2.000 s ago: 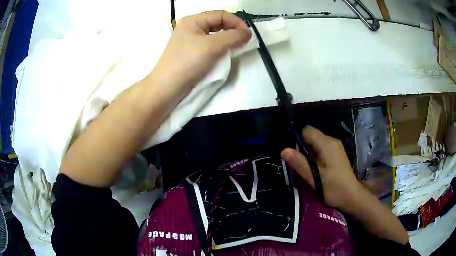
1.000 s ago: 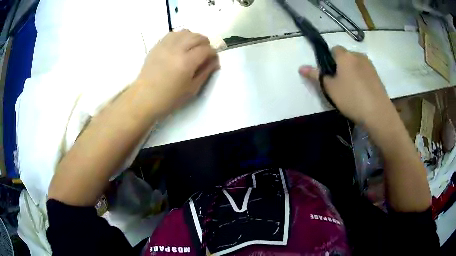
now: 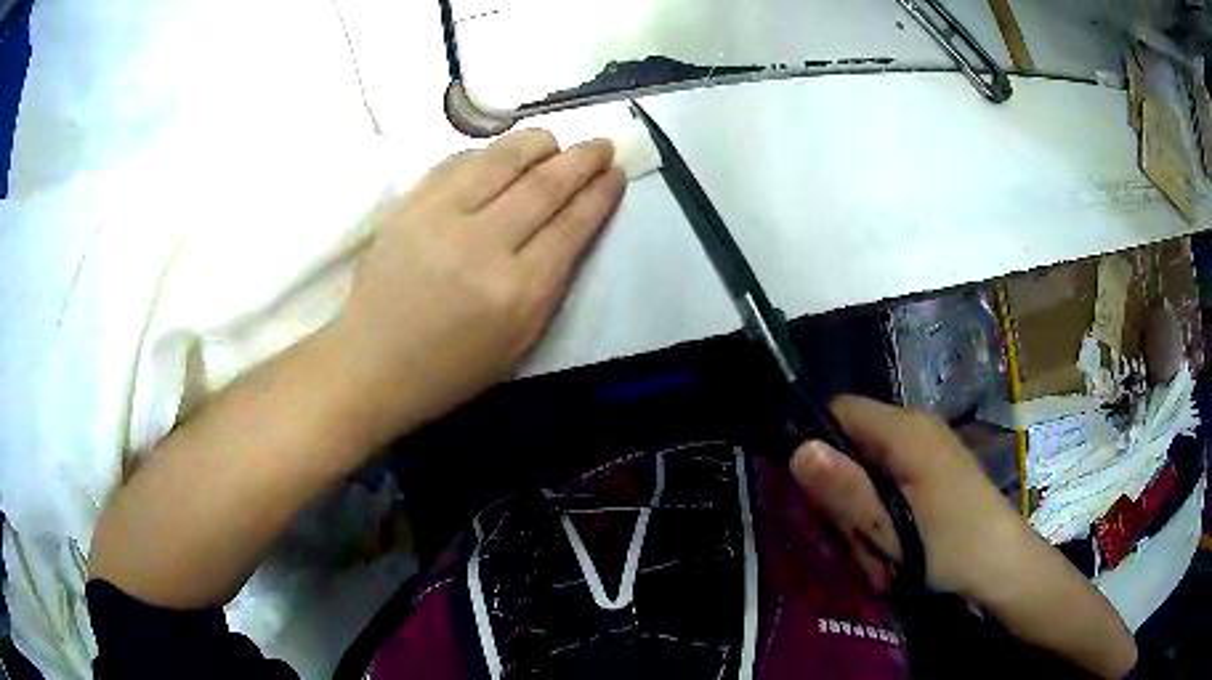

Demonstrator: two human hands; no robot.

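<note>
My left hand [image 3: 485,253] lies flat on the white table, fingers together, pressing down the end of a white cloth strip [image 3: 635,144]. The large white garment piece [image 3: 239,146] spreads to the left, behind and under my left forearm. My right hand [image 3: 891,498] grips the black handles of the tailor's shears [image 3: 724,253] beyond the table's front edge. The long blades point up and left, with the tip at the strip's end beside my left fingertips. I cannot tell whether the blades are parted.
A dark slot edge with a rounded end [image 3: 479,113] runs along the table [image 3: 930,173]. Snips or a similar metal tool [image 3: 960,47] lie at the back right. Tan cards [image 3: 1166,153] stand at the far right. A box of white scraps [image 3: 1110,452] sits below right.
My right hand swung up over the table with the shears, then came back down to the lower right. The blades are again at the strip. My left hand now lies flat.
</note>
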